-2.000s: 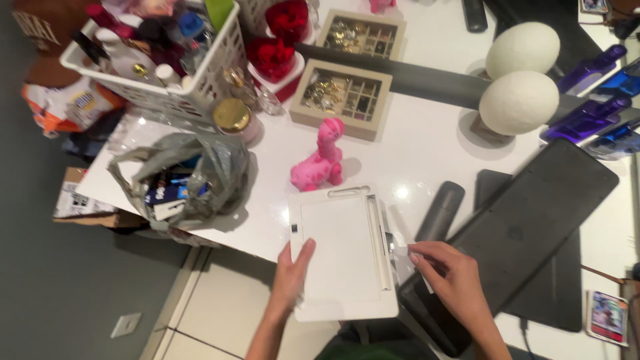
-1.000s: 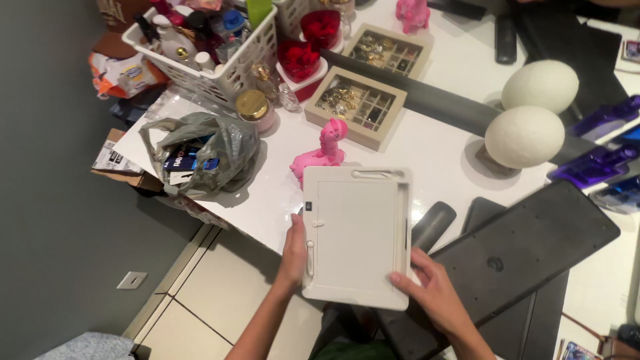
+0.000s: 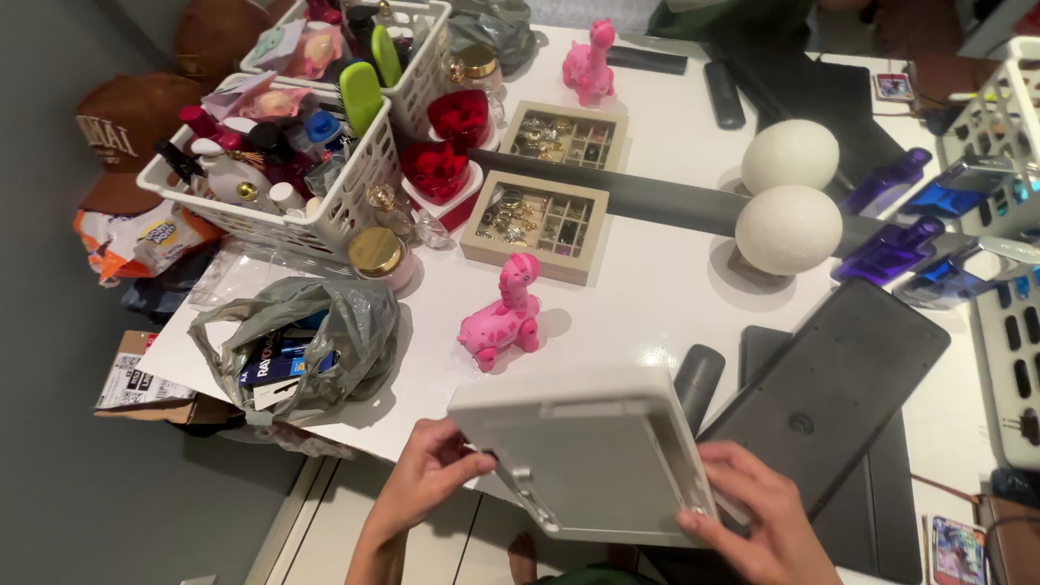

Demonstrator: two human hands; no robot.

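Note:
A shallow white plastic case or frame (image 3: 585,463) is tilted up over the near edge of the white table. My right hand (image 3: 751,504) grips its right side, thumb on the near corner. At its left side is my left hand (image 3: 439,471), thumb and forefinger pinched at a small dark part on the rim; whether they hold that part is unclear. Just beyond the case stands a pink toy giraffe (image 3: 504,313). A black cylindrical object (image 3: 699,382) and a dark keyboard (image 3: 837,398), underside up, lie to the right.
A grey plastic bag (image 3: 357,349) with battery packs sits at left, near a gold-lidded jar (image 3: 378,252) and a white basket (image 3: 333,211) of toiletries. A jewelry box (image 3: 536,227), a white egg-shaped object (image 3: 788,230) and a purple bottle (image 3: 886,252) stand along the mirror.
The white case, facing up flatter a second ago, now tilts with its far edge raised. My left hand has shifted from a flat hold on its side to a pinch at the rim.

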